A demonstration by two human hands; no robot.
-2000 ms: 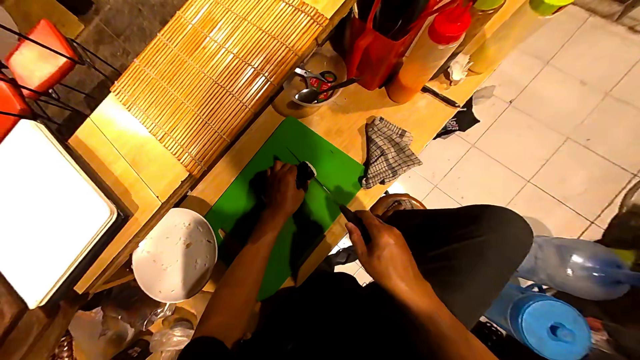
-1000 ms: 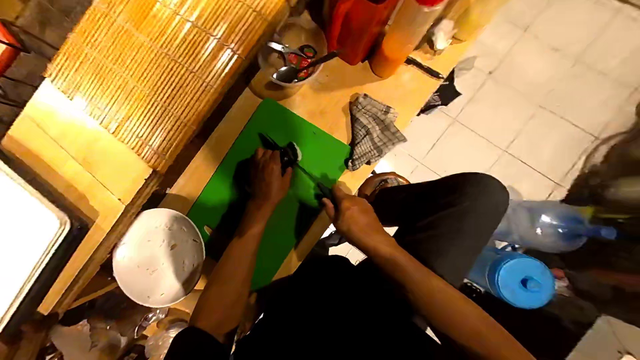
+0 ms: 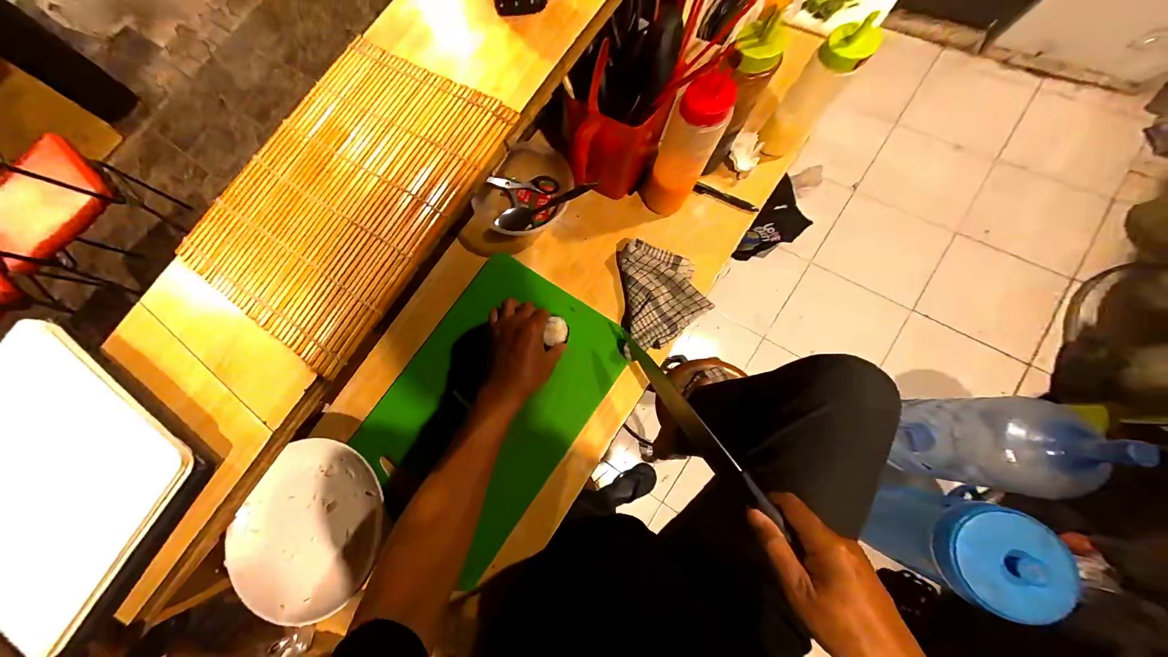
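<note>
On the green cutting board (image 3: pixel 547 420), my left hand (image 3: pixel 525 351) is closed around a dark roll with a white cut face (image 3: pixel 555 331). My right hand (image 3: pixel 812 570) grips the black handle of a long kitchen knife (image 3: pixel 684 411), held off to the right of the board, its tip by the board's right corner. A small dark bit lies at that corner near the tip. A checkered cloth (image 3: pixel 659 290) rests just beyond the board's right side.
A bamboo mat (image 3: pixel 351 201) covers part of the raised counter. Beyond the board stand a bowl with scissors and a spoon (image 3: pixel 516 219), a red utensil holder (image 3: pixel 616 151) and a sauce bottle (image 3: pixel 689 141). A white bowl (image 3: pixel 306 529) is at left, blue water containers (image 3: pixel 1013 557) at right.
My right hand has drawn the knife away from the roll, to the right and off the board. My left hand remains at the roll.
</note>
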